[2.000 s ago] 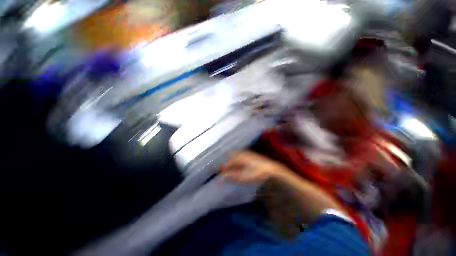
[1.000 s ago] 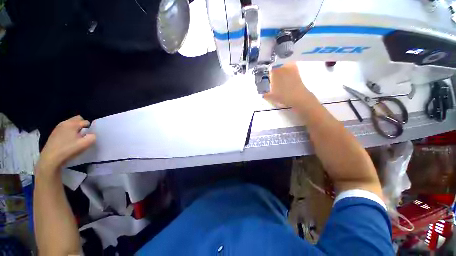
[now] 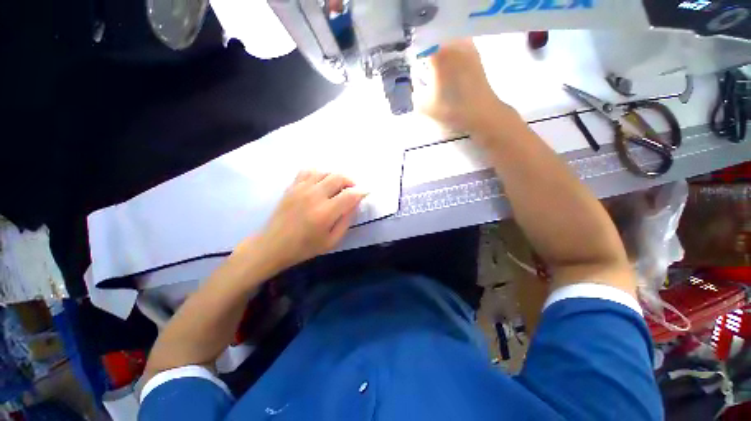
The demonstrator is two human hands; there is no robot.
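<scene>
A white fabric panel (image 3: 222, 189) lies across the front of the machine bed, its right part under the presser foot and needle (image 3: 398, 89). A black fabric panel (image 3: 165, 123) lies beyond it, on the left. My left hand (image 3: 317, 212) rests on the near part of the white panel, left of the needle, fingers slightly bent and apart. My right hand (image 3: 457, 86) is just right of the presser foot, partly behind the machine head and washed out by glare; its fingertips cannot be made out. The white sewing machine head (image 3: 527, 20) shows blue lettering.
Open shears (image 3: 634, 131) lie right of my right arm, with a thin dark stick (image 3: 586, 131) beside them and a small black tool (image 3: 729, 107) beyond. A ruler strip (image 3: 453, 195) runs along the table edge. Red crates (image 3: 700, 304) and a clear bag (image 3: 659, 247) are at lower right.
My left hand has moved right, from the far left end of the white panel to nearer the needle. The machine sits higher and further left in view. My right hand stays beside the presser foot.
</scene>
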